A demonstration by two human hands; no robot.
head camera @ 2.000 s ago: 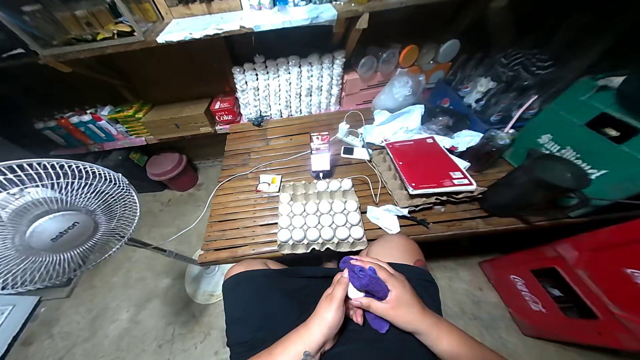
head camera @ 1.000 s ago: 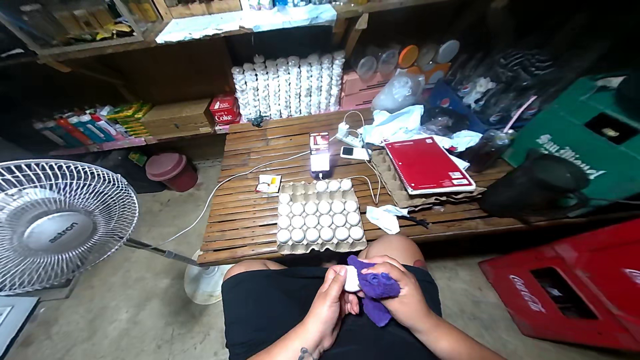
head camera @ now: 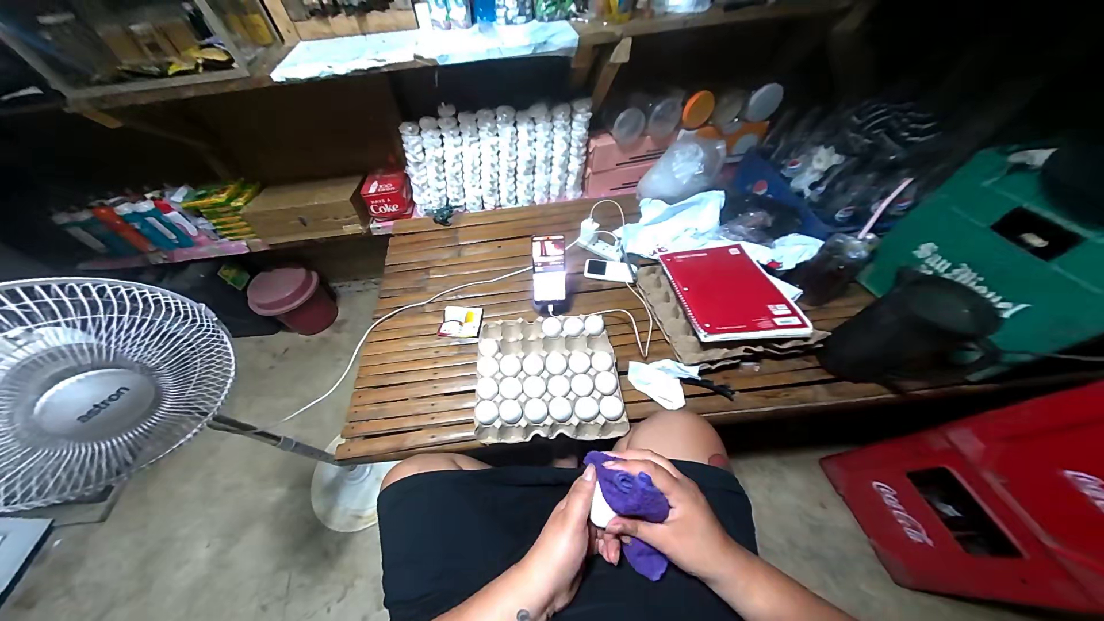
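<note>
Above my lap, my left hand (head camera: 565,526) grips a white egg (head camera: 601,509) by its left side. My right hand (head camera: 668,509) presses a purple cloth (head camera: 634,496) against the egg's upper right; one end of the cloth hangs below my fingers. Beyond my knees, a cardboard egg tray (head camera: 552,434) rests at the near edge of the bamboo slat table (head camera: 405,379). White eggs fill its nearer rows, while some cups at the back left hold none. A crumpled white piece of cloth or paper (head camera: 662,382) lies right of the tray.
A lit phone (head camera: 549,274) on a cable stands behind the tray. A red notebook (head camera: 729,291) lies on another egg tray (head camera: 664,315). An electric fan (head camera: 103,397) is at left, a red crate (head camera: 992,500) at right. Stacked egg trays (head camera: 500,159) stand at the back.
The purple cloth, off to the egg's right a second ago, now covers more of the egg's top. Both hands remain over my lap.
</note>
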